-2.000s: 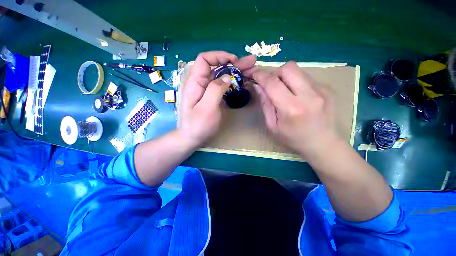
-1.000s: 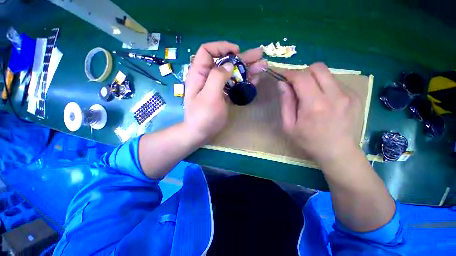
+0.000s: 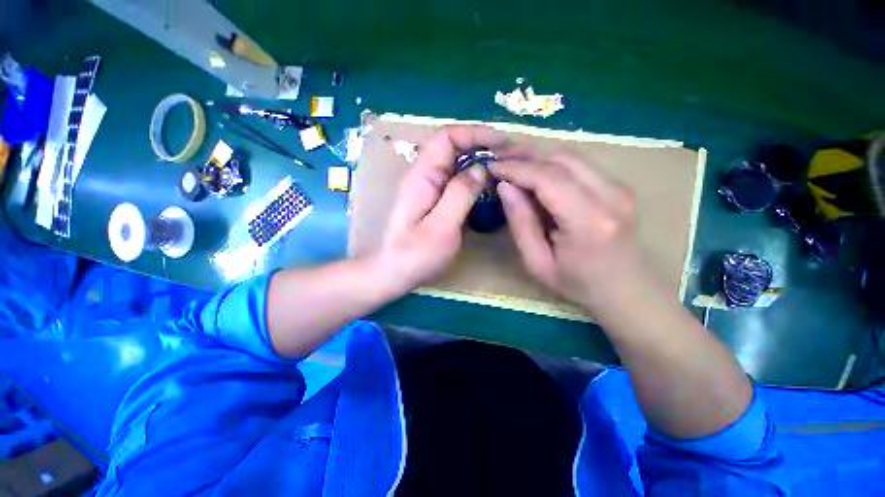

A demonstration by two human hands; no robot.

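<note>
My left hand [image 3: 432,218] holds the watch case [image 3: 476,158] above the tan mat, thumb over its open side. The case is mostly covered by my fingers; part of its shiny rim shows. The black round display module [image 3: 486,215] hangs just below the case, partly hidden. My right hand [image 3: 573,218] is at the case's right side, its fingertips touching or very near it. The fingers are closed together and blurred; I cannot tell whether a tool is in them.
The cardboard mat [image 3: 621,175] lies under my hands. At left are a tape roll [image 3: 179,128], a spool [image 3: 127,232], batteries [image 3: 338,179], tweezers [image 3: 267,141] and an adhesive pad sheet [image 3: 280,211]. At right are black round pieces [image 3: 749,184] and a wrapped bundle [image 3: 746,280]. Scraps [image 3: 529,101] lie above the mat.
My right hand has moved left, back to the case; the dark thin tool it held apart from the case no longer shows clearly. My left hand and the case sit slightly lower and further right.
</note>
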